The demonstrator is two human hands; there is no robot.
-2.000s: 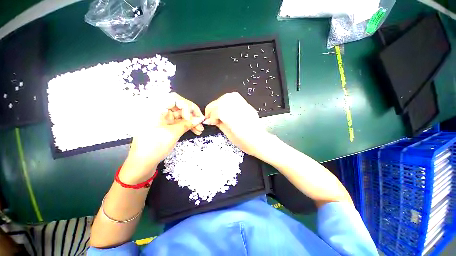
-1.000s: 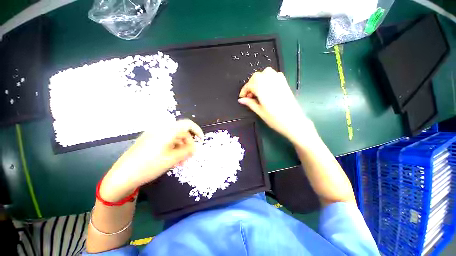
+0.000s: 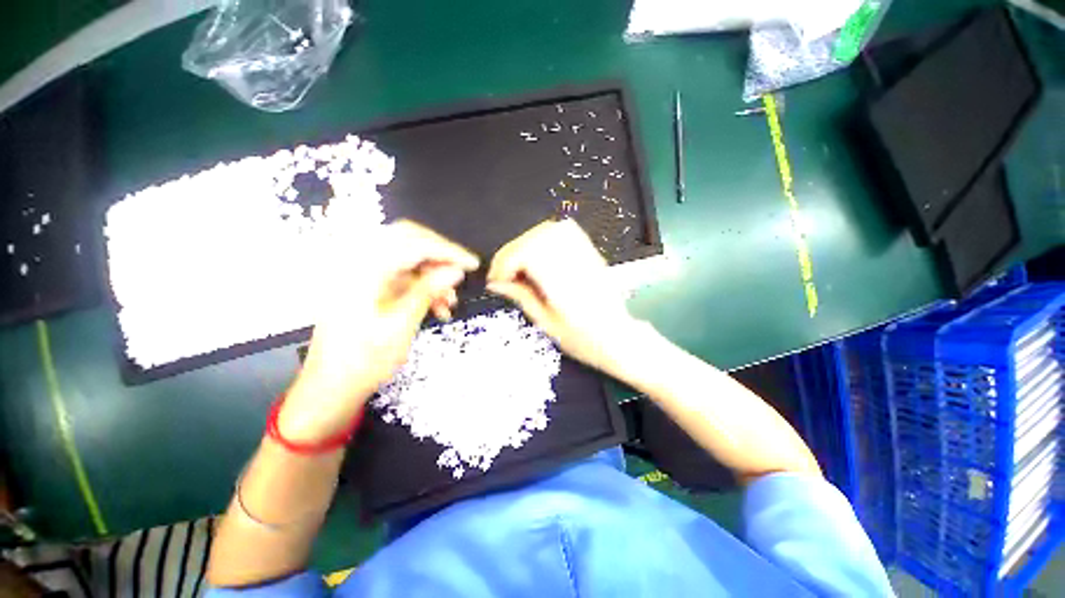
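My left hand [image 3: 403, 286] and my right hand [image 3: 547, 278] are close together above the front edge of the long black tray [image 3: 467, 175], fingertips pinched and facing each other with a small gap. Any small part between the fingers is too small to tell. Loose white plastic parts [image 3: 222, 257] cover the left part of the long tray. Thin silvery pins [image 3: 580, 152] are scattered at its right end. The small black tray [image 3: 584, 430] lies against my body, with a heap of white pieces [image 3: 473, 386] on it.
A thin dark stick [image 3: 680, 146] lies right of the long tray. A crumpled clear bag [image 3: 275, 53] is at upper left, a bag with a green label [image 3: 806, 53] at upper right. Black trays [image 3: 958, 117] are stacked askew at right, above a blue crate [image 3: 946, 444]. Another black tray [image 3: 47, 175] is far left.
A second ago my right hand was at the pins and my left hand over the heap. Now both are together above the long tray's front edge. The view has shifted slightly.
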